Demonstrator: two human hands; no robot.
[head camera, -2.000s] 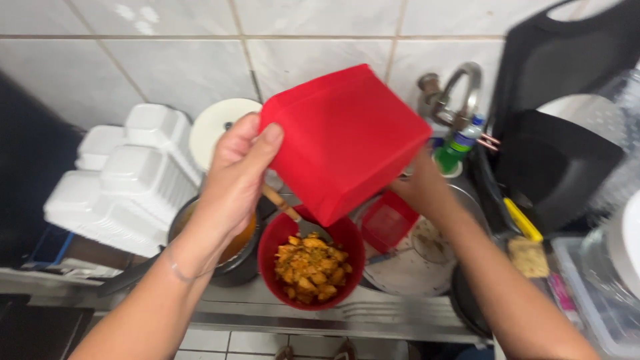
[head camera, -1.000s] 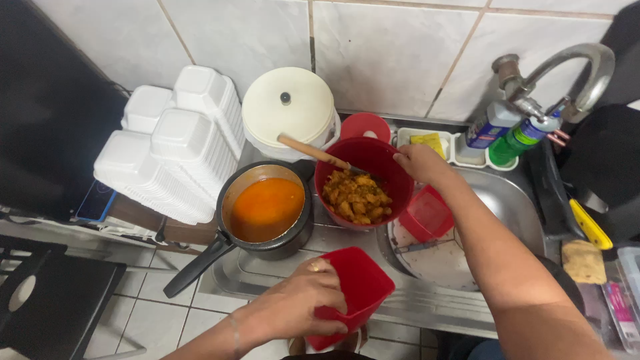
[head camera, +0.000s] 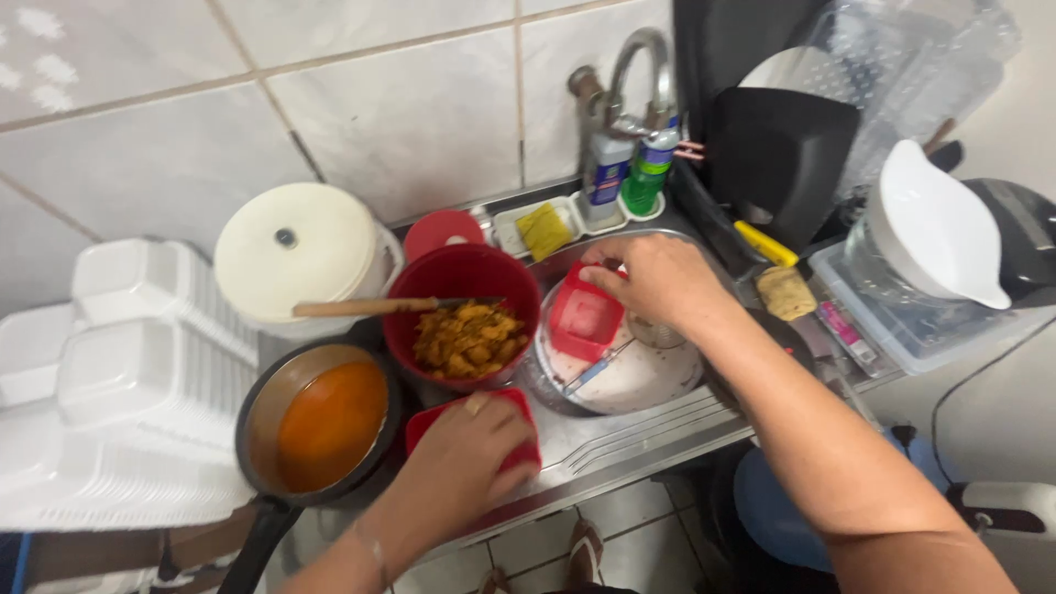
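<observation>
My right hand (head camera: 652, 276) grips the rim of a small red square container (head camera: 586, 318) over a pot with cloudy water in the sink. A larger red container (head camera: 516, 404) stands on the steel drainboard, with my left hand (head camera: 466, 445) over it, blurred; whether its fingers hold the rim is unclear. Behind it, a dark red bowl (head camera: 404, 289) holds orange-brown chunks of food, with a wooden-handled utensil (head camera: 363, 307) laid across. To the left, a black-handled saucepan (head camera: 247, 412) contains orange liquid.
Stacked white foam boxes (head camera: 124, 363) stand at left, beside a white lidded pot (head camera: 297, 247). Behind the sink are a faucet (head camera: 643, 74), a green bottle (head camera: 648, 177) and a yellow sponge (head camera: 544, 231). At right, a white bowl (head camera: 932, 223) rests above a clear plastic box (head camera: 874, 330).
The larger red container, tilted in the air two seconds ago, now stands on the drainboard. My right hand has moved from the dark red bowl's rim to the small container.
</observation>
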